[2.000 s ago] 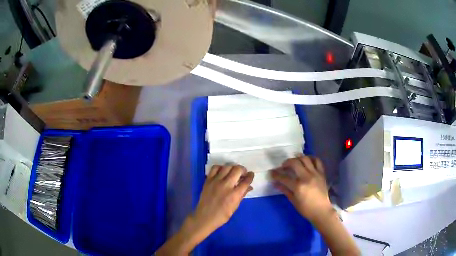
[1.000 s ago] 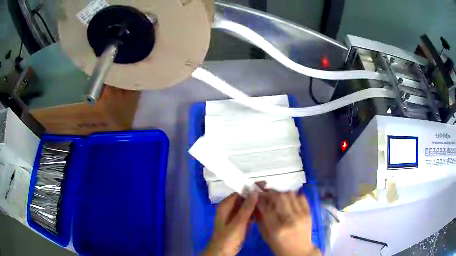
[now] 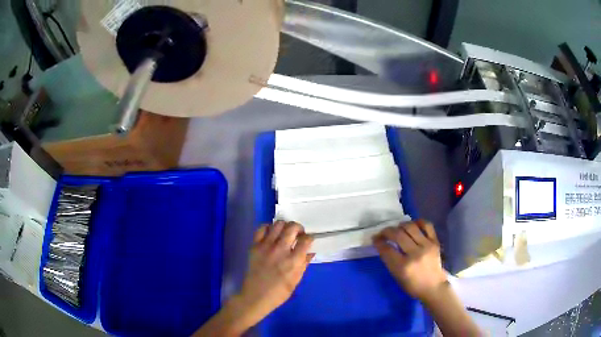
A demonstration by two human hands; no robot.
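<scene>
A blue strip tray (image 3: 343, 296) holds several rows of white strip bundles (image 3: 336, 176). My left hand (image 3: 280, 253) lies on the left end of the nearest row, its fingers curled over the edge. My right hand (image 3: 412, 253) lies on the right end of the same row, its fingers bent onto it. A thin dark gap runs between the nearest row and the one behind it. The fingertips partly cover the ends of the nearest row.
A blue empty tray (image 3: 165, 257) and a tray of silvery pieces (image 3: 69, 243) are at the left. The supply reel (image 3: 230, 59) stands above. Two feed strips (image 3: 395, 100) run to the cutting machine (image 3: 547, 171) at the right. A black hex key (image 3: 489, 315) lies near it.
The loose strip held between my hands a second ago no longer shows separately. My hands have moved apart to the two ends of the nearest row. The feed strips hang straighter.
</scene>
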